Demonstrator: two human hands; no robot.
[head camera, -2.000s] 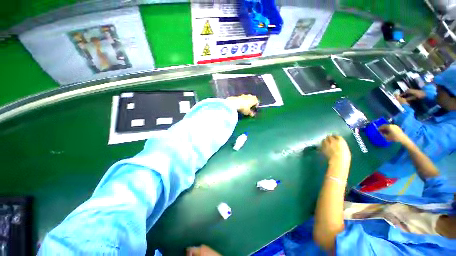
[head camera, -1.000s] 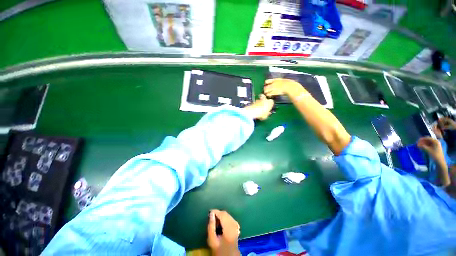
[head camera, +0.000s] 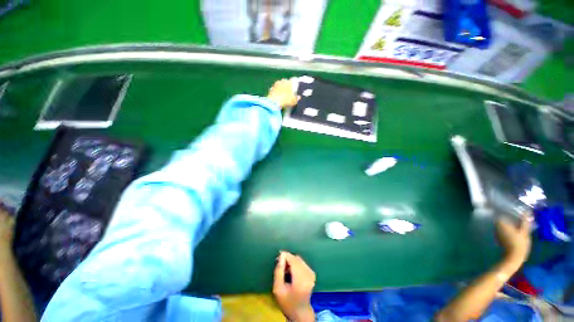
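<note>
My left hand (head camera: 285, 93) reaches across the bench to the upper left edge of a black panel (head camera: 333, 100) with several white patches. The panel lies on a white sheet. My fingers overlap its edge; whether they grip it I cannot tell. My right hand (head camera: 294, 282) is low in the middle, fingers closed on a small dark piece (head camera: 288, 274). Three white glue bottles lie on the bench: one (head camera: 381, 165) below and right of the panel, one (head camera: 338, 231) and one (head camera: 398, 226) nearer me.
A black tray (head camera: 47, 207) with many lens pieces lies at left, below a dark panel (head camera: 85, 99). At right another person's hand (head camera: 515, 236) holds a dark panel with a white border (head camera: 494, 179). Another person's arm (head camera: 14, 270) shows at far left. A metal rail (head camera: 182, 55) runs along the back.
The view has swung left. My left hand has moved from the neighbouring panel to the patched panel's left edge. The other person's hand has left that neighbouring panel's place; a panel is now held at right.
</note>
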